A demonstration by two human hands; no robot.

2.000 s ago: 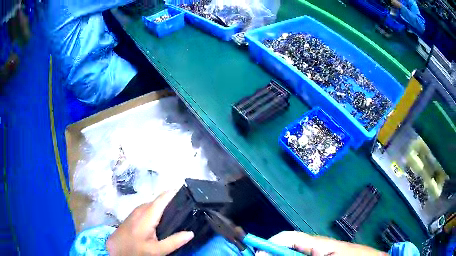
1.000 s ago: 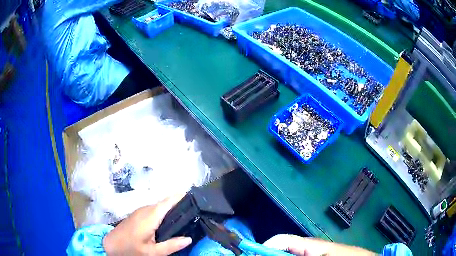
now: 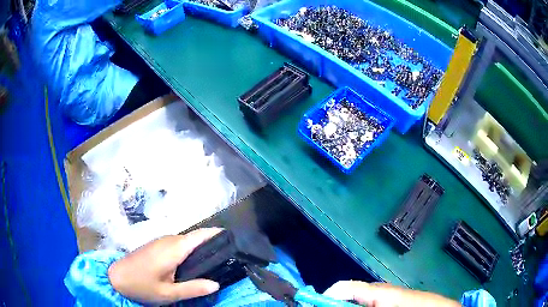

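Note:
My left hand (image 3: 153, 273) grips a black plastic housing (image 3: 207, 261) low in the view, above my lap. My right hand (image 3: 372, 294), cut off by the bottom edge, holds pliers with blue handles (image 3: 279, 285). The dark jaws of the pliers touch or reach into the housing's right side; exactly what they grip cannot be made out. Another black housing (image 3: 274, 95) lies on the green bench beside a small blue box of silvery parts (image 3: 347, 131). Two more housings lie further right, one nearer the middle (image 3: 413, 213) and one near the fixture (image 3: 473, 250).
A large blue bin of metal parts (image 3: 259, 17) stands behind the small box. The fixture frame with a yellow guard (image 3: 452, 78) is at right, with a cream nest. An open carton lined with plastic (image 3: 75, 165) is at left. A person in a blue smock (image 3: 84, 66) is at upper left.
The bench, bins and housings have shifted up and left in the view as the camera turned. My left hand still grips the housing, and the pliers stay at it, slightly lower.

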